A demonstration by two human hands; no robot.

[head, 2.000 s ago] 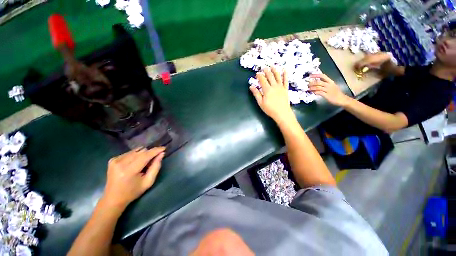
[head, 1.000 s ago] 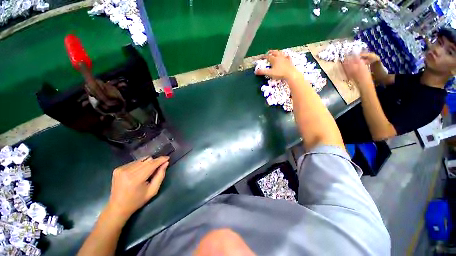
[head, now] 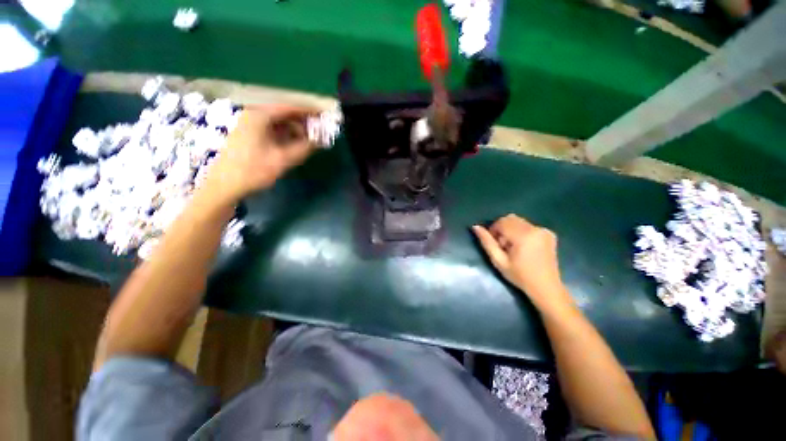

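My left hand (head: 258, 155) is over the right side of the left pile of modules (head: 129, 177), holding a white plastic module (head: 325, 126) at its fingertips, just left of the press. The hand press (head: 414, 146) stands at the centre of the bench with its red-gripped lever (head: 433, 43) pointing up. The metal fixture (head: 409, 225) at its foot shows no white module. My right hand (head: 526, 250) rests over the bench right of the fixture with fingers curled; whether it holds something small cannot be seen.
The right pile of modules (head: 707, 258) lies at the bench's right end. A blue bin (head: 30, 155) stands at far left. A pale post (head: 689, 86) rises at the right, by the green conveyor (head: 258, 43). A parts box (head: 521, 396) is under the bench.
The view has swung left. My left hand has moved from beside the fixture to the left pile side and now holds a module. My right hand has left the right pile and come near the press.
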